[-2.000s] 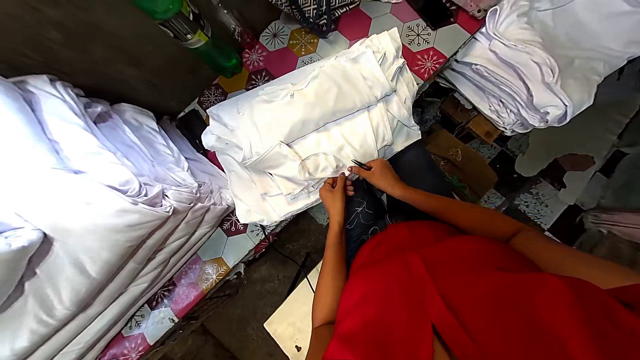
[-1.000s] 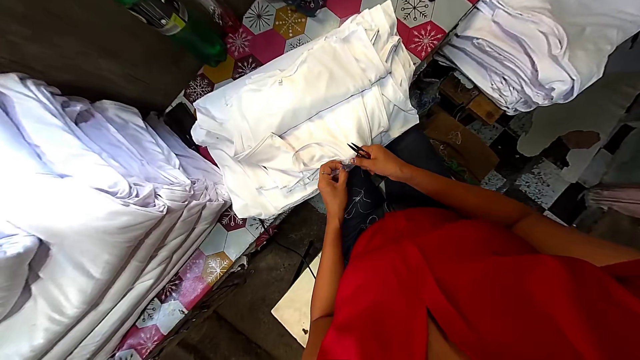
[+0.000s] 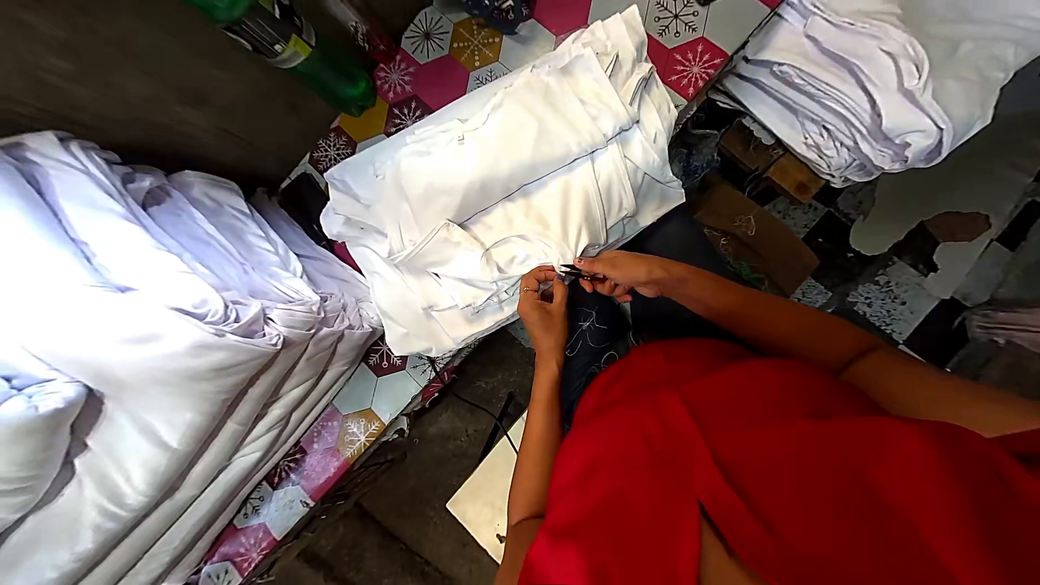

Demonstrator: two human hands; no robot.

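Note:
White fabric garments point(image 3: 520, 171) lie in a loose pile in front of me, their near edge reaching my lap. My left hand point(image 3: 543, 305), with a ring on one finger, pinches the near edge of the white cloth. Close beside it on the right, my right hand point(image 3: 621, 275) holds small dark thread snips point(image 3: 572, 270), with the tip pointing left at the cloth by my left fingertips. Whether the blades are apart is too small to tell. Loose white threads point(image 3: 587, 329) lie on my dark trousers.
A tall stack of folded white cloth point(image 3: 187, 325) stands at left, another white stack point(image 3: 845, 89) at upper right. Under the pile is a table with a snowflake-patterned cover point(image 3: 357, 406). A green bottle point(image 3: 333, 73) lies behind. Cardboard point(image 3: 756, 236) is on the floor at right.
The snips in my right hand now point left toward my left fingertips; a second ago they pointed up and away from them. Both hands stay at the cloth's near edge.

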